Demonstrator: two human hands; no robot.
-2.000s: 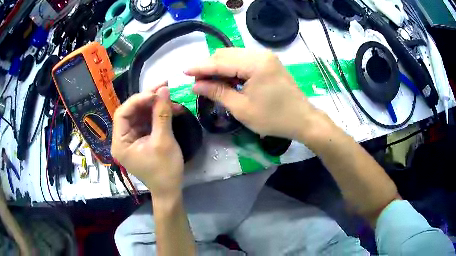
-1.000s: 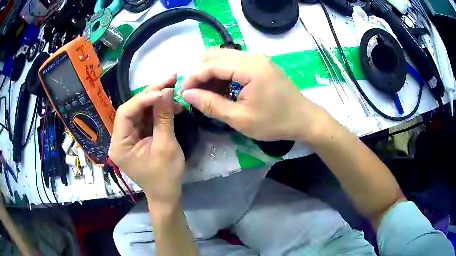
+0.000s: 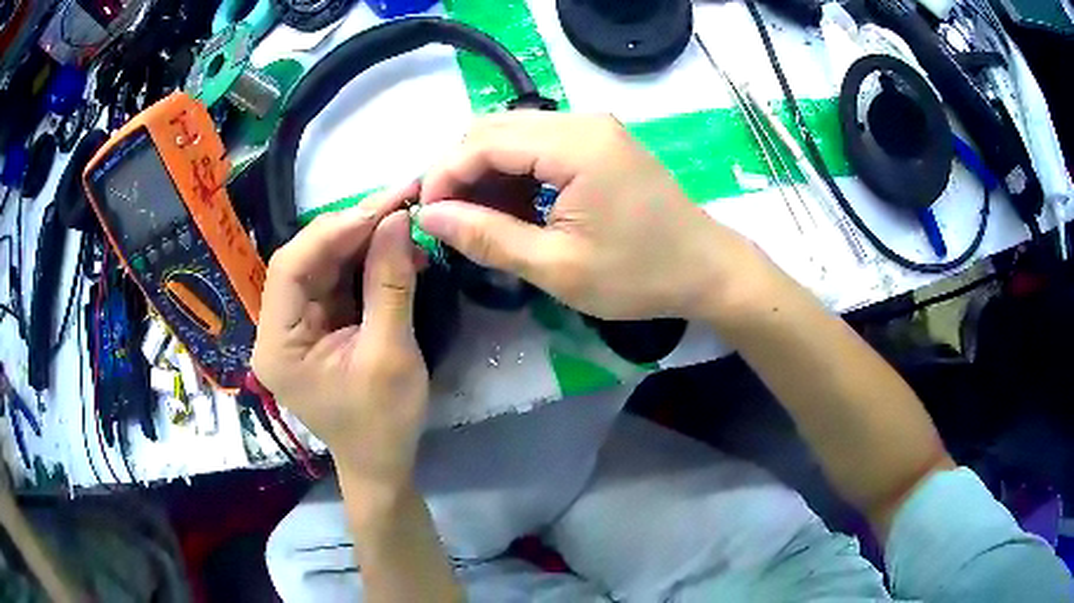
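My left hand [image 3: 347, 312] and my right hand [image 3: 577, 218] meet fingertip to fingertip above the headphones. A small green part [image 3: 422, 231] shows between the thumbs and fingertips; its full shape is hidden by the fingers. The black padded headband [image 3: 353, 53] arches on the bench behind my hands. The ear cups lie below my hands and are mostly covered; a dark round part [image 3: 501, 286] shows under my right hand, and a black rounded pad [image 3: 642, 338] lies near the front edge.
An orange multimeter [image 3: 183, 236] stands left of my left hand. Tweezers [image 3: 760, 124] and thin metal tools lie to the right. A black ring-shaped part [image 3: 897, 130] with a cable around it is at the right. A black round plate [image 3: 624, 30] is at the back. Green tape [image 3: 695, 159] crosses the bench.
My hands stay together, with the fingertips now closer. The white piece seen between them two seconds ago no longer shows. The whole view has shifted, with bench items now higher in the picture.
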